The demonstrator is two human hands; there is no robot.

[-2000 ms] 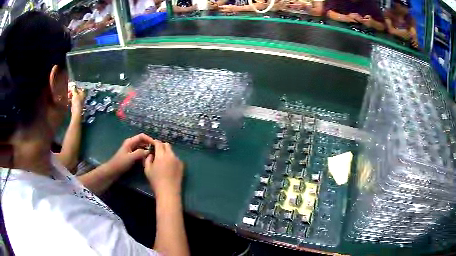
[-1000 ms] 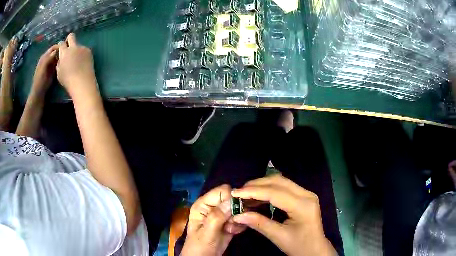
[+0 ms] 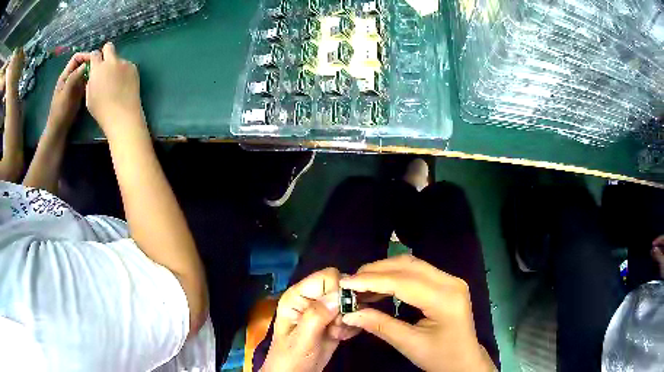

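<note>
A small electronic module point(image 3: 348, 300), dark with a silvery part, is held above my lap. My left hand point(image 3: 309, 320) grips its left side with bent fingers. My right hand point(image 3: 419, 309) holds it between thumb and forefinger, at its top and bottom ends. The fingertips hide part of it. A clear blister tray point(image 3: 419, 134) lies on the bench in front of me, with rows of modules in its pockets and a yellow patch showing through the middle.
Stacked clear trays point(image 3: 553, 80) stand right of the single tray. A neighbour's tray stack point(image 3: 120, 20) is at the upper left. A person in a white shirt point(image 3: 95, 290) works close on my left. The bench edge point(image 3: 510, 161) crosses ahead of my knees. Another person's sleeve point(image 3: 637, 327) is at the right.
The view has tipped down from the bench to my lap since the earliest frame, bringing both hands into view. Over the last second my hands stay on the module, with only a slight shift.
</note>
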